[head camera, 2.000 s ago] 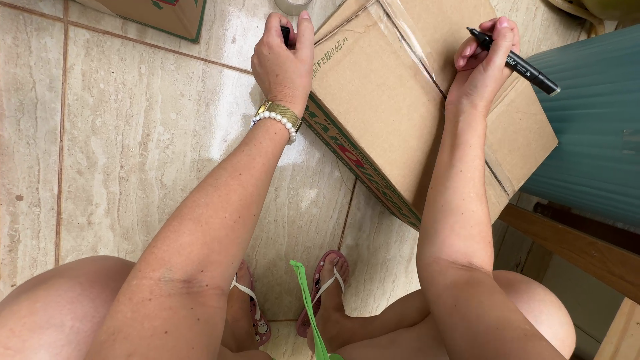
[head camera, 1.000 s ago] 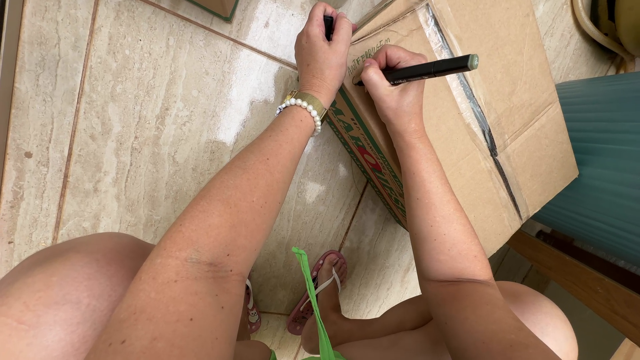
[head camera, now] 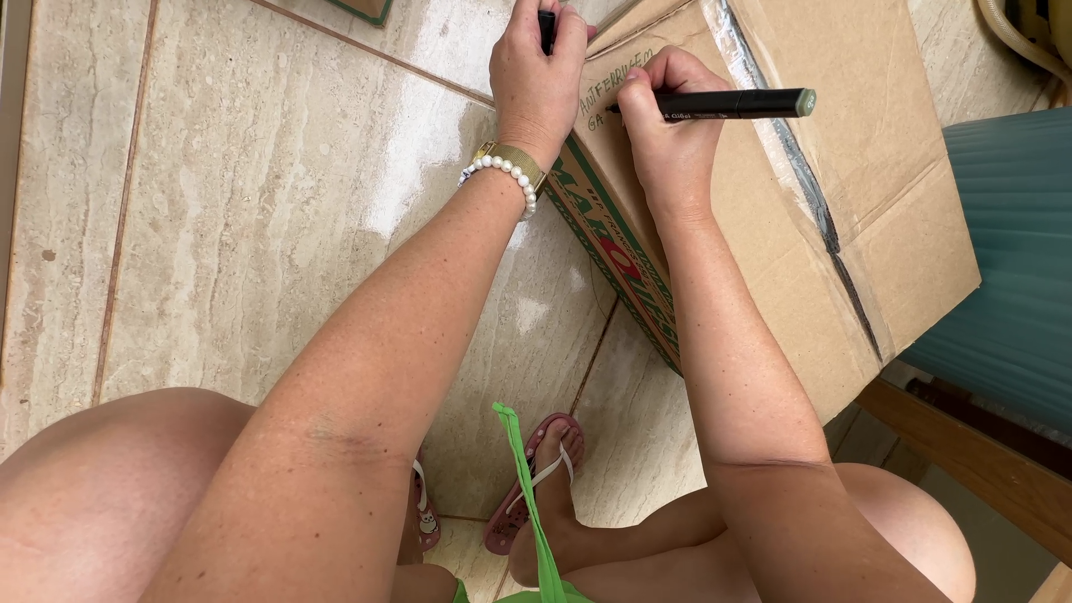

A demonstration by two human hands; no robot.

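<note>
A closed cardboard box stands on the floor, its top crossed by a strip of worn tape. Between the fingers and thumb of my right hand is a black marker pen, its tip touching the box top beside green handwriting. The pen's back end is grey-green and points right. My left hand, with a gold band and a white bead bracelet on the wrist, is at the box's left corner. It grips a small black object, mostly hidden by the fingers, likely the pen's cap.
Stone-look tiles cover the floor. A ribbed teal container stands right of the box, above a wooden bar. Another box's edge shows at the top left. A green cord hangs near my flip-flop.
My right hand has moved left from above the box to its written corner, bringing the pen down onto the cardboard. Since one second ago, more green writing shows there. The view has shifted somewhat.
</note>
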